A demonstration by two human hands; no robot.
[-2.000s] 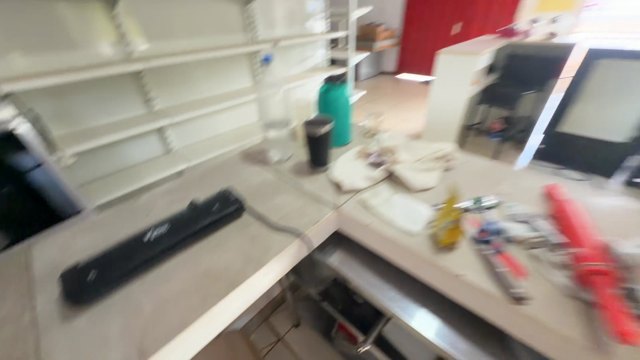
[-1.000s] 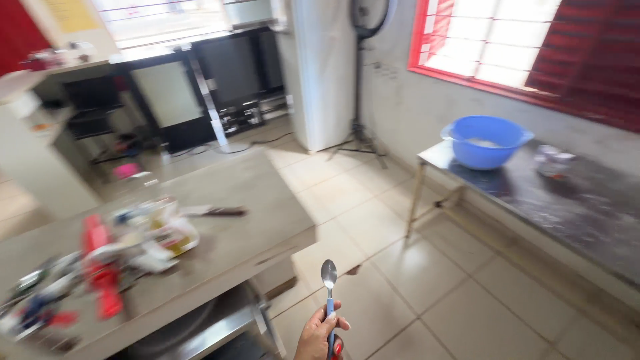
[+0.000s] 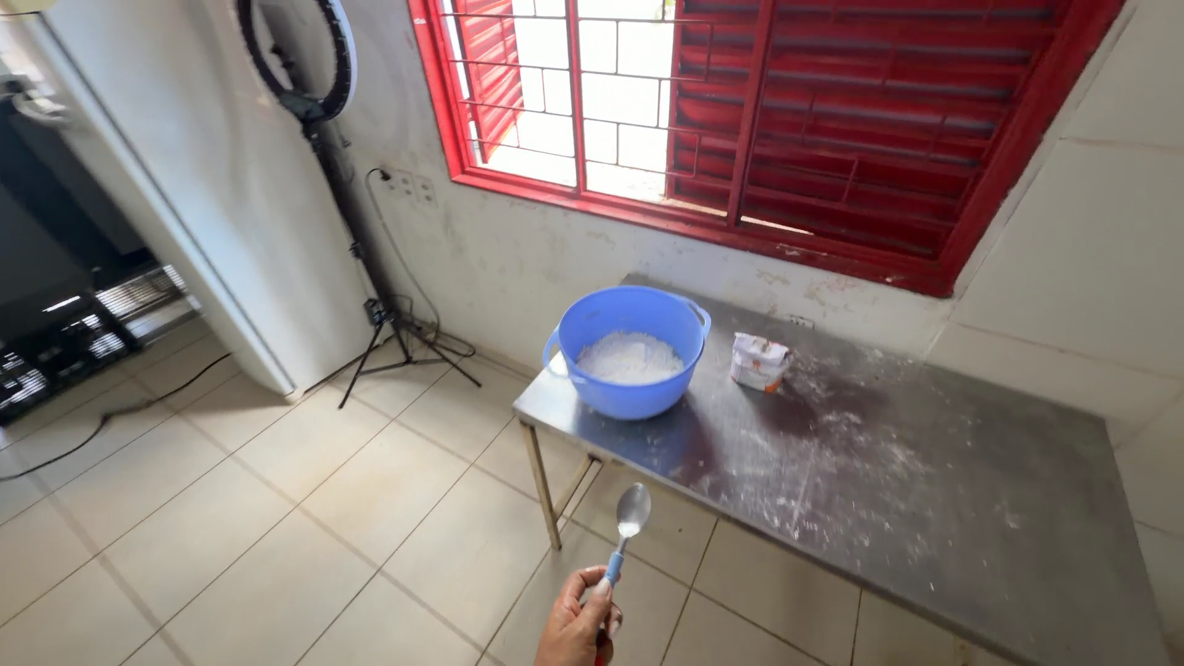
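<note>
My left hand (image 3: pixel 578 622) is at the bottom centre, its fingers closed on the blue handle of a metal spoon (image 3: pixel 633 509). The spoon points up, with a little white matter at the base of its bowl. Beyond it, a blue plastic basin (image 3: pixel 622 400) with two handles stands at the near left corner of a metal table, holding white powder (image 3: pixel 632 359). To the right of the basin stands a small open paper packet (image 3: pixel 760 363), white with orange print. The spoon and the basin are apart. My right hand is out of view.
White powder is scattered over the metal table (image 3: pixel 943 472). A ring light on a black tripod (image 3: pixel 398 324) stands left of the basin, near a white upright panel (image 3: pixel 240 185). A black cable (image 3: pixel 106 418) lies on the tiled floor. Above is a red barred window (image 3: pixel 740 227).
The view has swung right from the cluttered counter to the metal table, which is now larger in view. My left hand, first seen one second ago, still holds the spoon.
</note>
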